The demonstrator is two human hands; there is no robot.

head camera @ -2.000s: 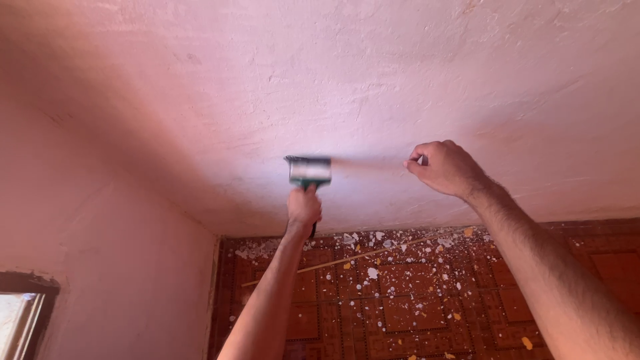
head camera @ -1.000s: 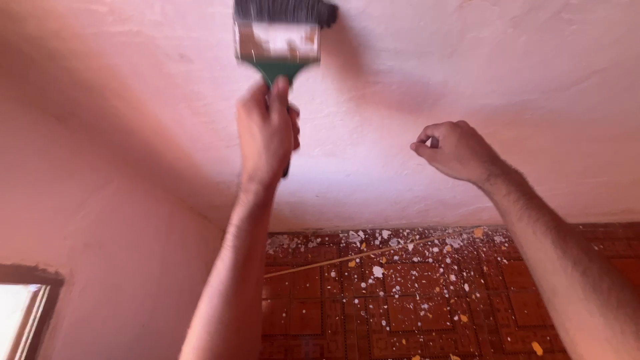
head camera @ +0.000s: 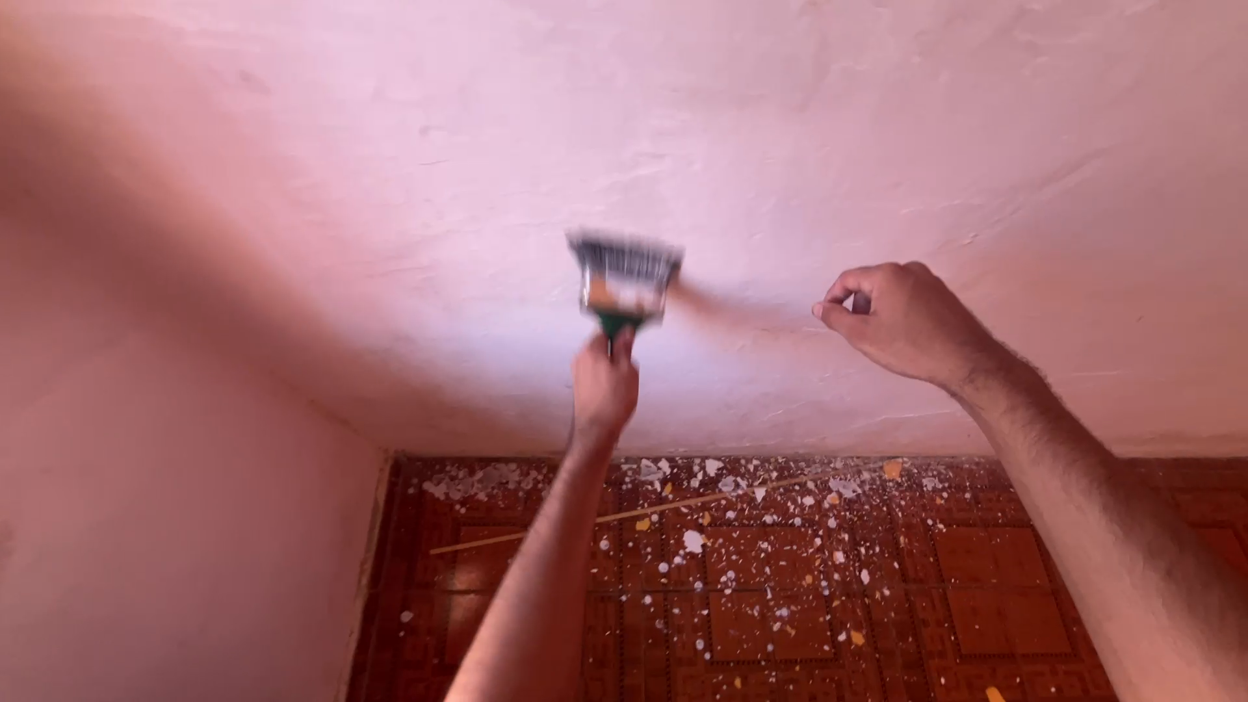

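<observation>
My left hand [head camera: 605,388] grips the green handle of a wide paintbrush [head camera: 627,278], its dark bristles pointing up, in front of the pink plaster wall [head camera: 741,127]. The brush is blurred, and I cannot tell whether the bristles touch the wall. Its metal ferrule has orange and whitish patches. To the right, my right hand [head camera: 897,317] is raised near the wall, fingers curled and thumb close to the fingertips. Nothing can be made out in it.
Another wall [head camera: 175,507] meets this one in a corner at the left. Below, the reddish-brown tiled floor [head camera: 1004,585] bears many paint flakes [head camera: 693,541]. A thin wooden strip [head camera: 673,505] lies slantwise on the floor near the wall's foot.
The brush in my left hand went from low on the wall to high up, and is now lower again. My right hand stays raised with curled fingers.
</observation>
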